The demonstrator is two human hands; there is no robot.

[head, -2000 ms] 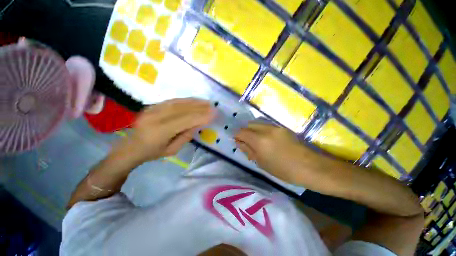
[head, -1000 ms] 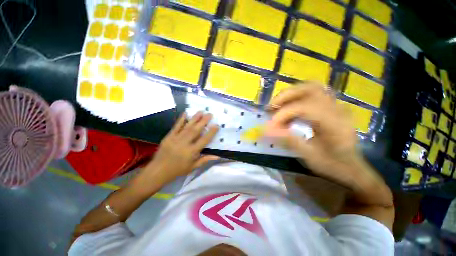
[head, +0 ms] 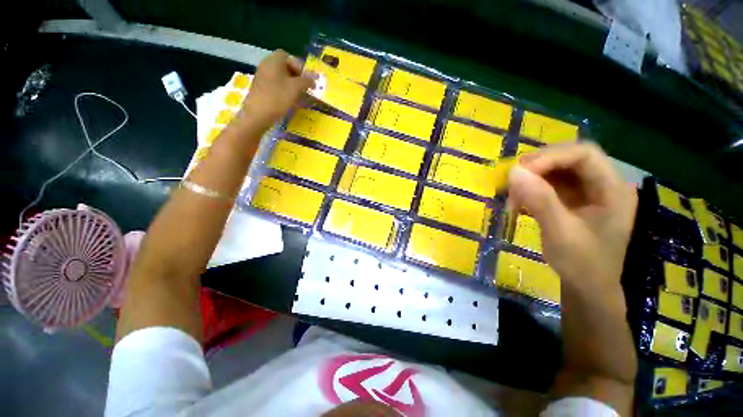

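Note:
My left hand (head: 281,88) reaches to the far left corner of the clear blister tray (head: 326,230). Its fingers grip the end of a yellow phone-sized part (head: 340,94), which looks slightly raised. Another yellow part (head: 350,63) behind it shows a dark camera cutout. My right hand (head: 570,195) is raised over the tray's right side, a small yellow sticker (head: 505,175) pinched between its fingertips. The white sticker sheet (head: 391,289) with rows of small dark holes lies in front of the tray and shows no yellow pieces.
Fuller sticker sheets (head: 216,122) lie left, partly behind my left arm. A pink fan (head: 73,269) stands lower left, near a white cable (head: 91,151). A dark tray of yellow parts (head: 676,305) is at the right. Another white sheet (head: 626,45) lies far right.
My left hand has moved from the sticker sheet to the tray's far left corner and taken hold of a part. My right hand has lifted from the sheet with a sticker. The view has shifted.

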